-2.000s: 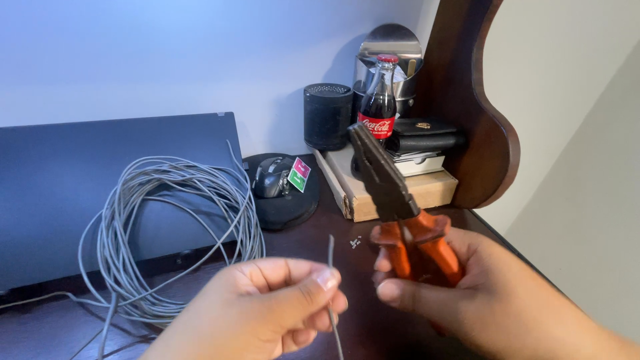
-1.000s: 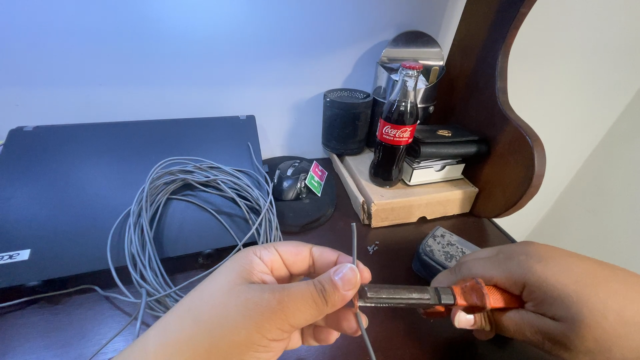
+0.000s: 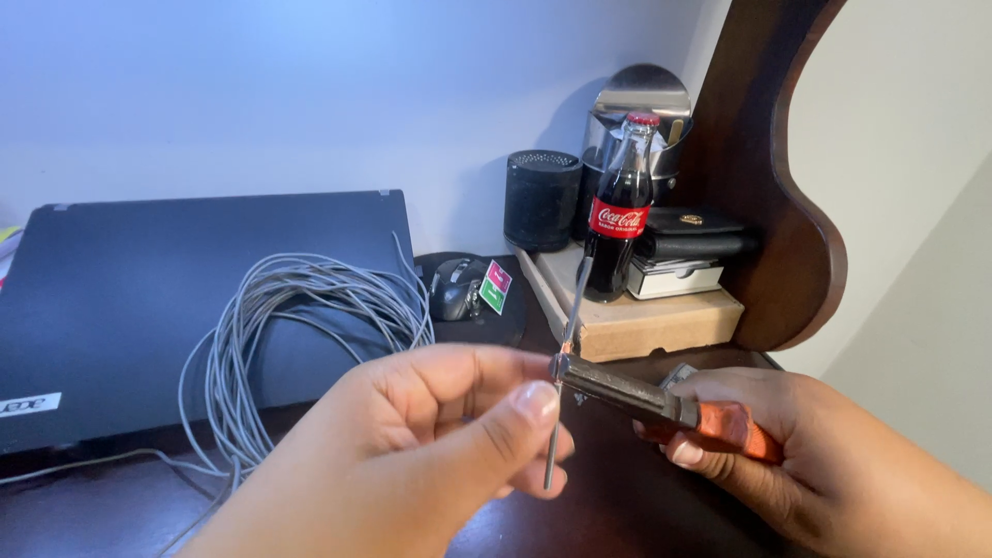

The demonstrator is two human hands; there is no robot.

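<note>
Between its thumb and fingers my left hand (image 3: pixel 457 442) pinches a thin grey cable (image 3: pixel 577 302), which stands nearly upright. Just above my thumb the tips of the pliers' jaws (image 3: pixel 620 390) meet the cable, and a bit of copper-coloured wire shows right over them. My right hand (image 3: pixel 783 457) is closed around the orange handles (image 3: pixel 728 430) of these pliers, whose jaws point left. A large loose coil of grey cable (image 3: pixel 232 364) lies left of my left hand, in front of and over a dark closed laptop (image 3: pixel 139 294).
Behind the hands, a cardboard box (image 3: pixel 666 329) bears a Coca-Cola bottle (image 3: pixel 620 217), a black wallet (image 3: pixel 690 240) and a small white box (image 3: pixel 674 280). A black cylinder (image 3: pixel 542 201) and a computer mouse (image 3: pixel 457 288) stand further left. A curved wooden panel (image 3: pixel 806 232) rises at right.
Two seconds ago the pliers were raised, jaws up, apart from the cable; one second ago their jaws were at it. Now a copper-coloured spot shows on the cable above the jaws.
</note>
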